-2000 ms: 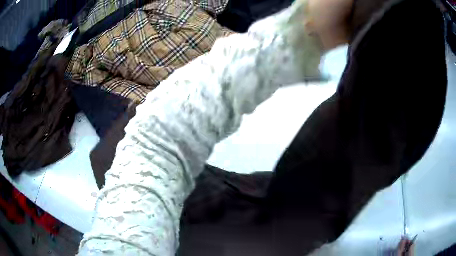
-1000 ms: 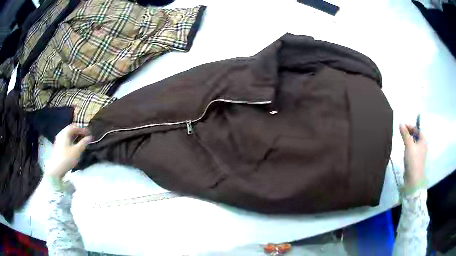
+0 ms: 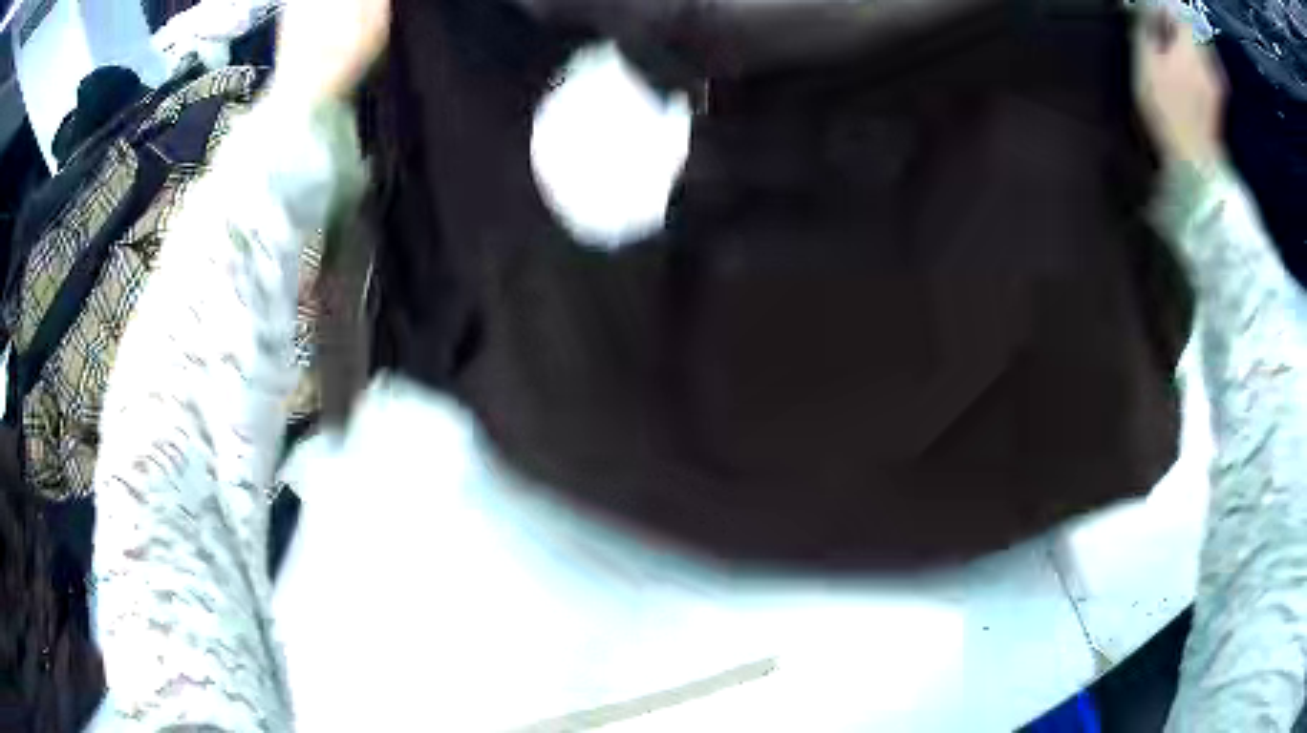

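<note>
The dark brown jacket (image 3: 860, 344) is held up and stretched between my hands above the white table, blurred. A rounded gap in it shows white behind. My left hand (image 3: 333, 43), at the top edge, is closed on the jacket's left end. My right hand (image 3: 1181, 83) is at the jacket's upper right corner and holds it. I cannot tell whether the snips are in my right hand. The zipper cannot be made out clearly.
The beige tartan garment (image 3: 86, 301) with dark edges lies at the left, beyond my left sleeve. The white table (image 3: 616, 644) has a curved front edge. Part of a blue crate (image 3: 1068, 715) shows at the bottom right. Dark items are at the upper right.
The jacket has gone from lying flat on the table to being lifted and spread. Both hands have moved up and away, and the zipper line no longer shows clearly.
</note>
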